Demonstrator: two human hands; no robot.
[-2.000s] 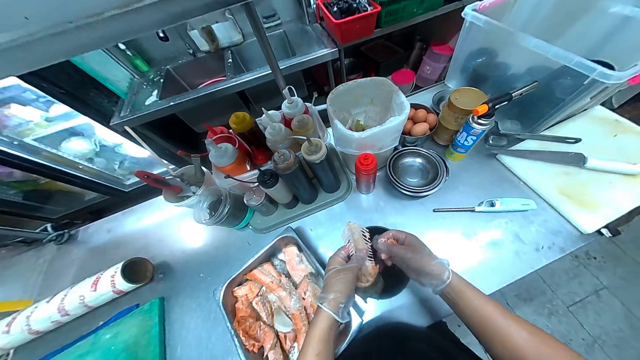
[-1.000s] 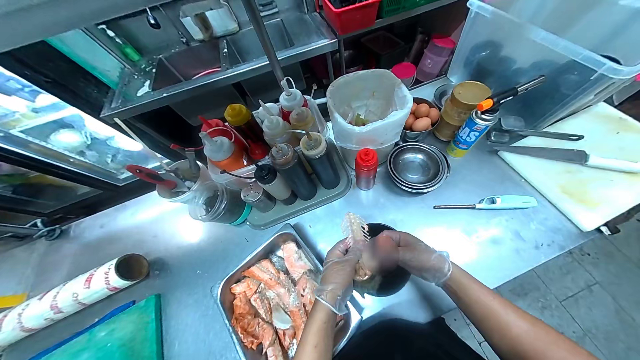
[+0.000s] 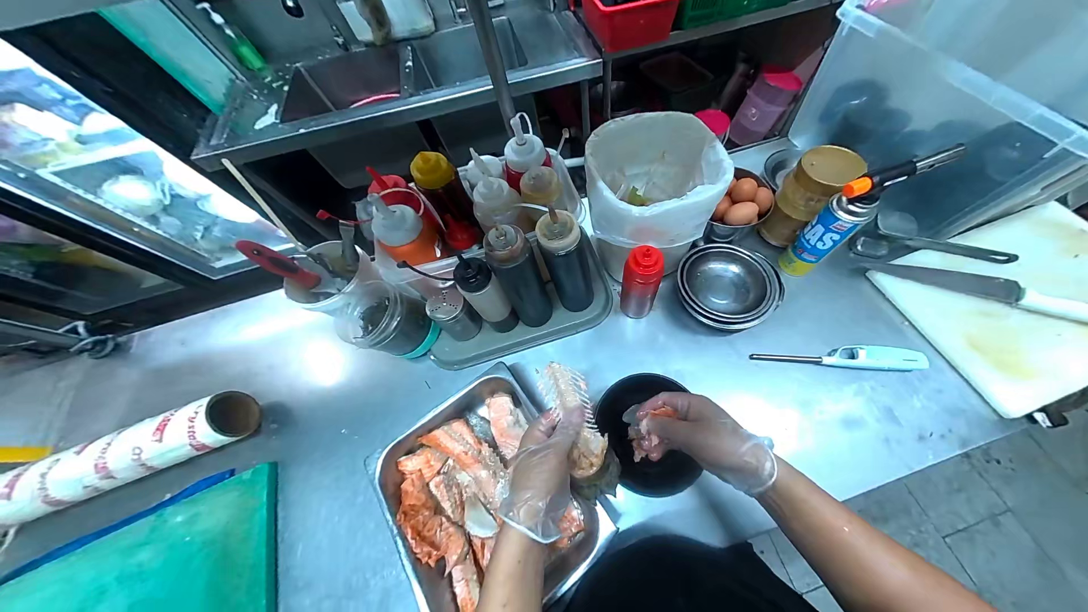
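My left hand (image 3: 544, 467), in a clear plastic glove, grips a fish frame (image 3: 568, 395) whose comb of bones points up, with cooked-looking flesh and skin at its lower end. This hand is over the right side of a steel tray (image 3: 393, 501) of orange fish pieces (image 3: 463, 463). My right hand (image 3: 693, 429), gloved too, pinches bits of pinkish flesh (image 3: 653, 432) above a black bowl (image 3: 659, 476). The bowl stands right beside the tray. The bowl's bottom is partly hidden by my right hand.
Behind are squeeze bottles (image 3: 518, 276) on a grey tray, a red-capped shaker (image 3: 642, 280), steel bowls (image 3: 729, 285), and a lined bin (image 3: 654, 170). To the right lie a lighter (image 3: 875, 357) and a knife (image 3: 943, 282) on a white board (image 3: 1020, 340). A wrap roll (image 3: 119, 455) and green board (image 3: 161, 552) are left.
My right hand has come away from the fish frame to the right, now over the bowl with flesh in its fingers. My left hand still holds the frame.
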